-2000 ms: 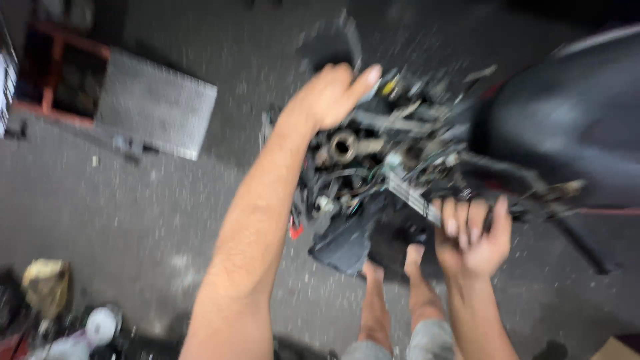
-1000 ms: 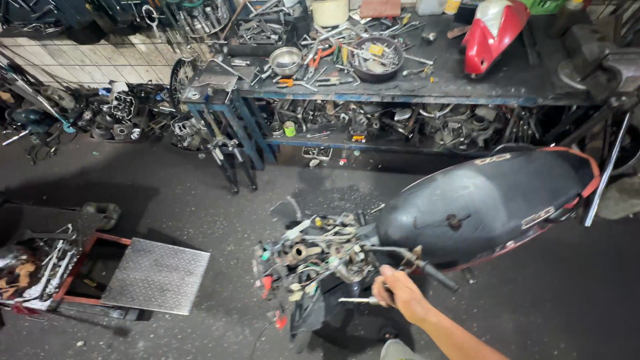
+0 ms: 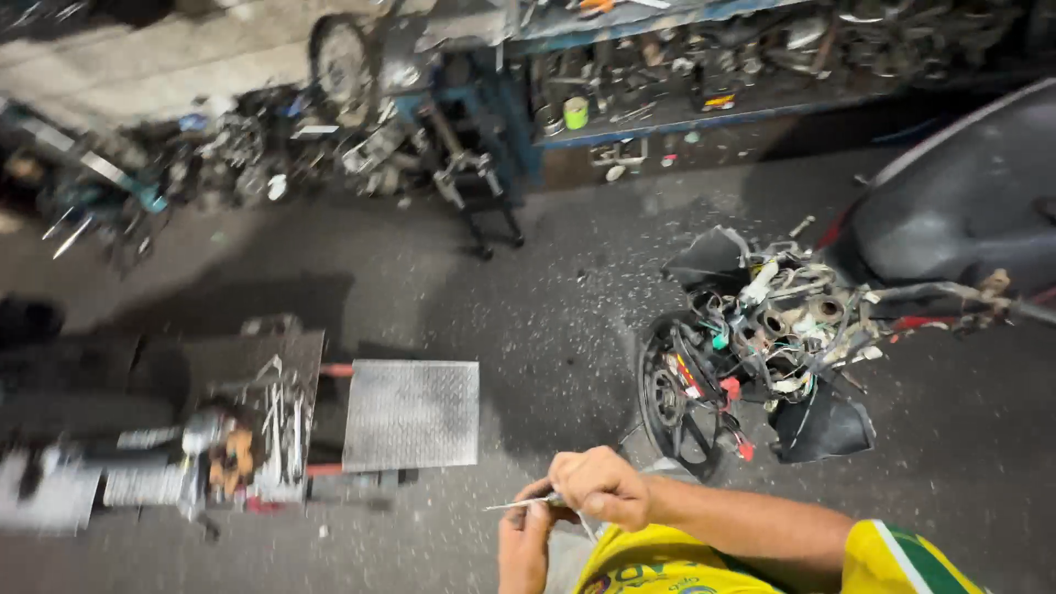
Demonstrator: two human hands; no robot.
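Observation:
At the bottom centre, my left hand and my right hand are close together in front of the yellow shirt. A thin metal tool lies between the left fingers and thumb, pointing left; its kind is too blurred to tell. My right fingers are closed at its other end, partly hiding it. To the right stands a partly dismantled motorcycle, its front an open mass of wires and metal parts, with a black front wheel below and a dark seat behind.
A diamond-plate platform on a red frame stands at left, beside a surface with wrenches. A blue-edged workbench with a shelf of metal parts runs along the top. A black stand and loose parts sit by the wall.
My hands have left the motorcycle's front and come together near my body. The view has swung left. Two seconds ago both hands were over the wiring.

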